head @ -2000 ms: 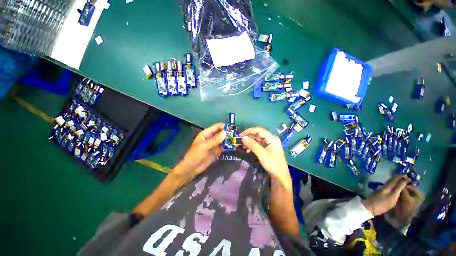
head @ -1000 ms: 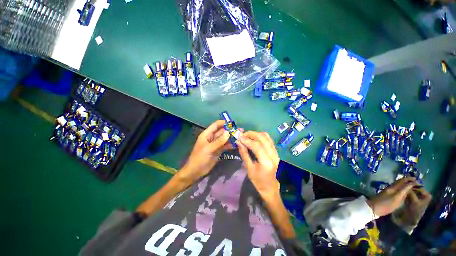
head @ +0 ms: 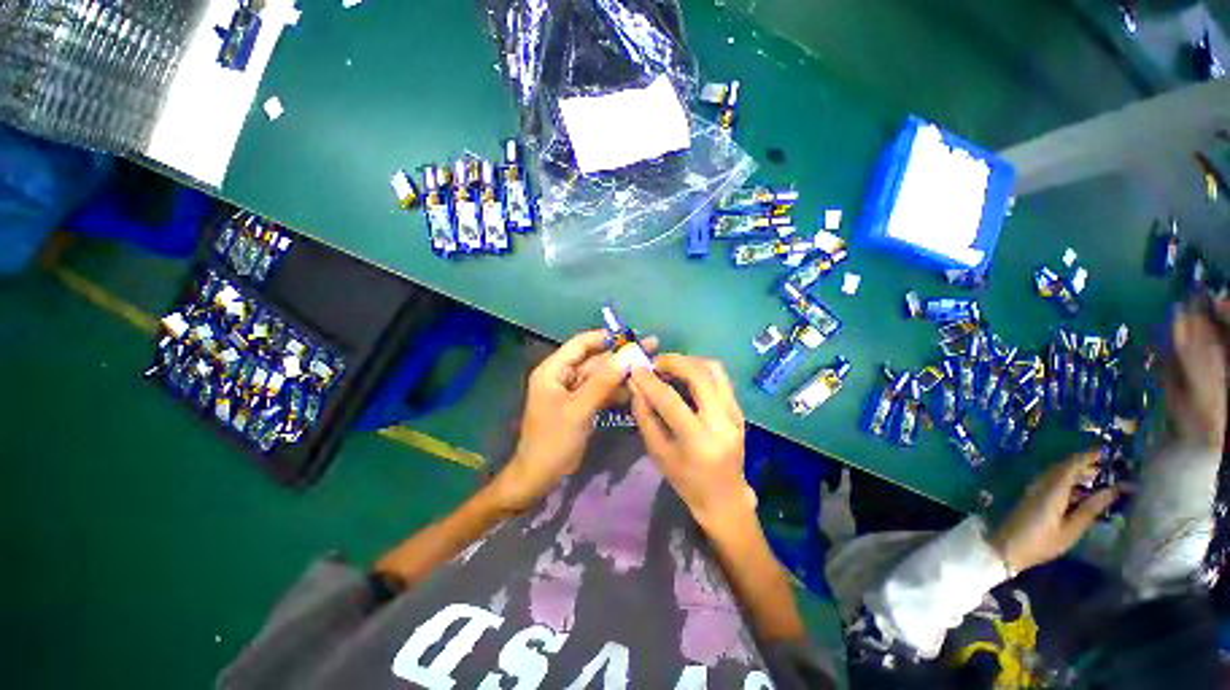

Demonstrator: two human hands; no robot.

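My left hand (head: 564, 404) holds a blue circuit-board module (head: 615, 328) in its fingertips in front of my chest, near the bench edge. A white pad (head: 631, 359) shows on the module between my fingers. My right hand (head: 691, 429) has its thumb and fingertips pinched at the lower right of the module and pad. The fingers hide most of the module's lower part. Several modules (head: 467, 216) stand in a short row on the green bench beyond my left hand.
A clear bag (head: 621, 202) of black parts lies ahead. A blue box (head: 939, 202) holds white sheets. Loose modules (head: 812, 313) lie at right, beside another person's hands (head: 1052, 512). A black tray (head: 354, 317) of modules sits below the bench at left. Clear trays (head: 81, 81) stand far left.
The module has turned from upright to tilted, and a white pad now shows on it. My fingers have closed in around it. The other person's far hand has moved up and right.
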